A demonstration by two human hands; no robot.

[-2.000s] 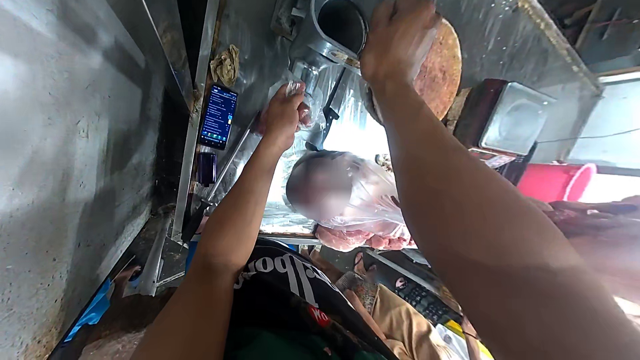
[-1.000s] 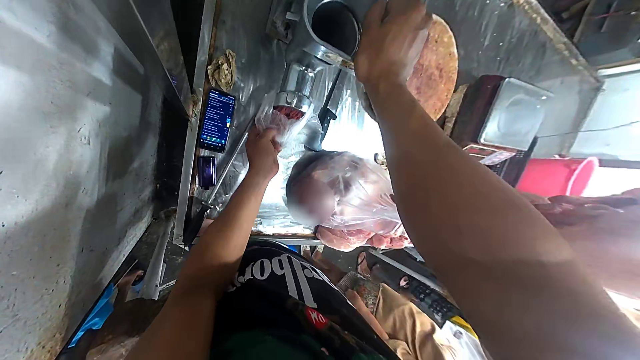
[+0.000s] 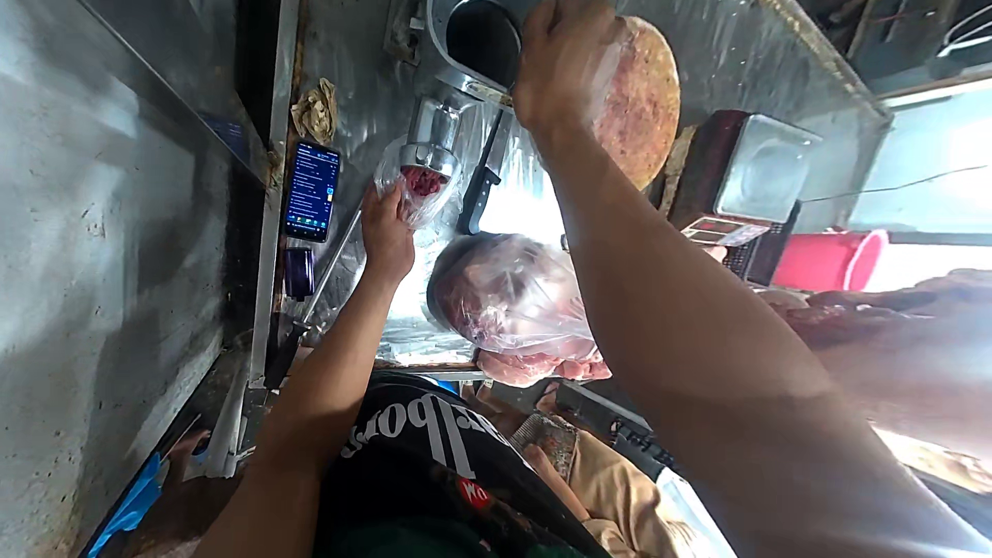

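My left hand [image 3: 389, 229] holds a clear plastic bag [image 3: 432, 208] around the outlet of a metal meat grinder [image 3: 432, 128]. Red minced meat [image 3: 423, 180] shows at the outlet, inside the bag. Above it, my right hand [image 3: 564, 66] is at the right rim of the grinder's wide round opening [image 3: 484, 43]; its fingers are blurred, and whether they hold anything is not plain. A black-handled knife [image 3: 479, 198] lies just right of the outlet. Nearer my body, a clear plastic bag of meat [image 3: 515, 294] rests in a dark bowl, with raw meat pieces [image 3: 527, 366] beside it.
A phone [image 3: 312, 191], a small dark case [image 3: 299, 273] and crumpled brown paper [image 3: 315, 111] lie along the left edge. A round chopping block [image 3: 639, 101], a weighing scale [image 3: 767, 167] and a pink bucket [image 3: 829, 260] stand to the right. Another person's legs [image 3: 612, 480] show below the counter.
My left hand has shifted slightly at the bag, and red mince hidden two seconds ago now shows at the grinder outlet. My right hand has stayed near the grinder's opening.
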